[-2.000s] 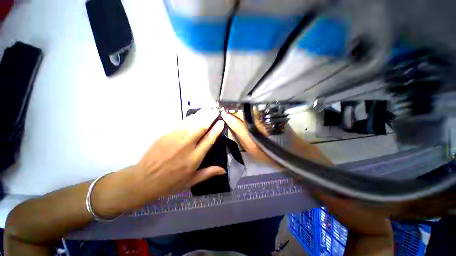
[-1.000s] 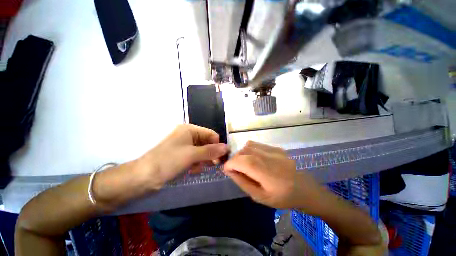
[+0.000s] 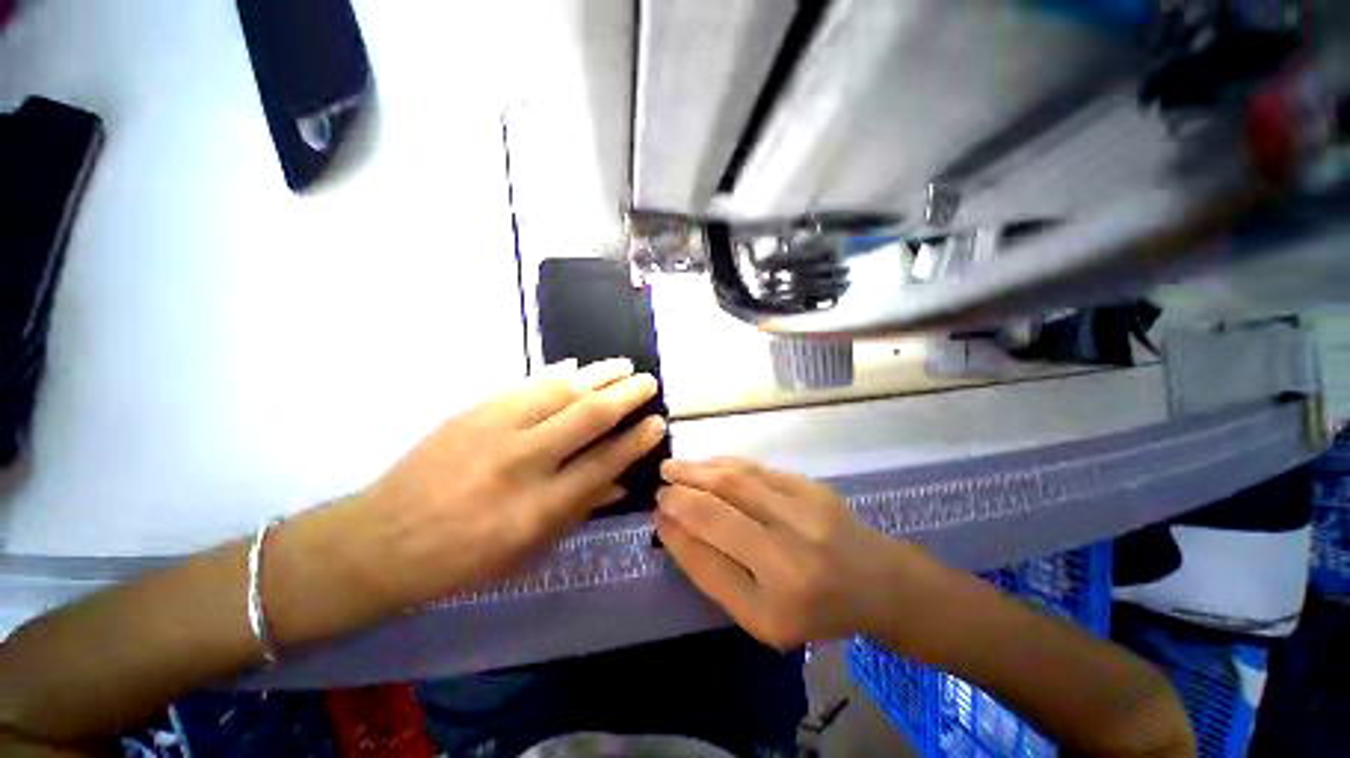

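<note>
A black fabric panel lies flat below the needle area, its far end beside the presser foot. My left hand lies over the near part of the panel with the fingers spread across it. My right hand is at the panel's near right edge, over the ruler edge, fingertips together at the fabric. What its fingertips hold is mostly hidden. The sewing machine head hangs over the upper right, blurred.
A black piece with a pale mark lies at the upper left. A black stack is at the far left. Dark scraps lie right under the machine arm. A ridged grey knob stands near the needle. Blue crates are below the ruler edge.
My left hand has moved from pinching at the panel's near end to lying flat over it. My right hand stays near the panel's right edge. The view has shifted slightly.
</note>
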